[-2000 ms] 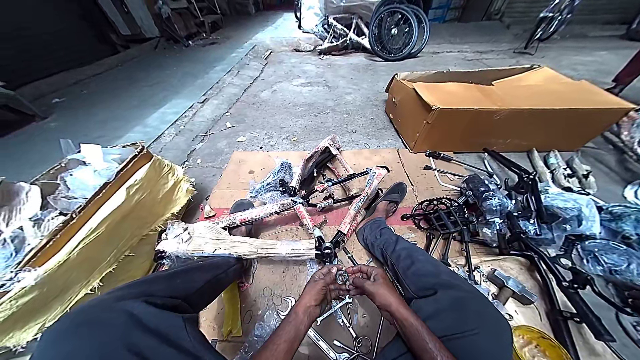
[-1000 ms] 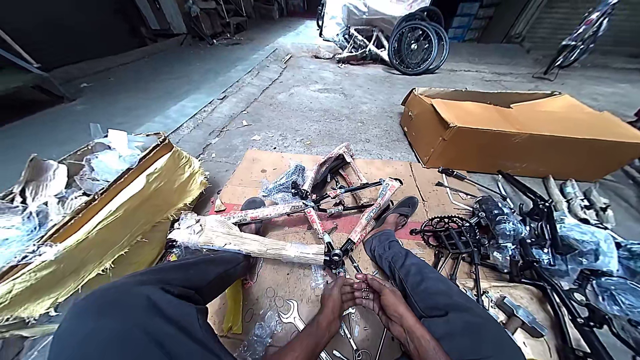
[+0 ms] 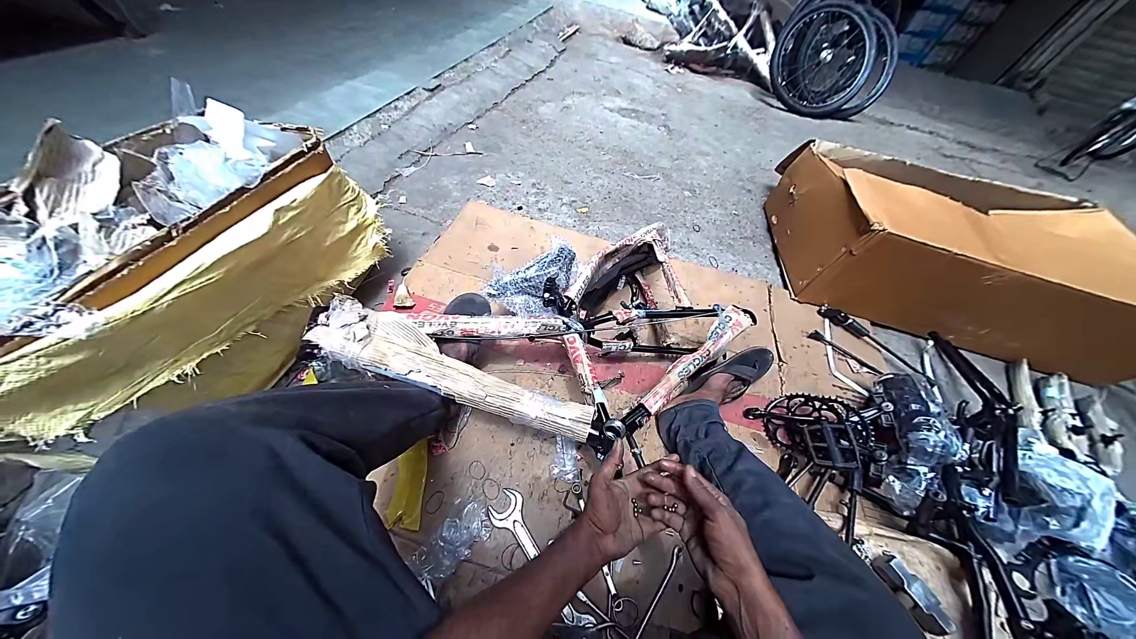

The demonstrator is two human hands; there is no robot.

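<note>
My left hand [image 3: 626, 510] is palm up with its fingers curled, and small dark round pieces, perhaps bearing balls, lie on them. Against its fingertips rests my right hand [image 3: 710, 524], half curled; whether it grips any piece is hidden. Just beyond the hands is the bottom bracket shell [image 3: 614, 429] of a bicycle frame [image 3: 581, 364] wrapped in printed film and corrugated card. The frame lies between my feet on flattened cardboard [image 3: 497, 235]. An open-end wrench [image 3: 516, 524] and other metal tools lie below and left of the hands.
Chainring crankset [image 3: 816, 426], pedals and plastic-wrapped parts lie at right, with a hammer [image 3: 912, 593] nearer me. An open cardboard box [image 3: 958, 266] stands behind them. At left is a box of plastic wrap [image 3: 222, 204] with yellow woven sheeting [image 3: 222, 275]. Bicycle wheels [image 3: 830, 58] stand farther back.
Two seconds ago the fingers were together around a round metal part; now that part is not seen in them, and the left palm is turned up with small pieces on the fingers.
</note>
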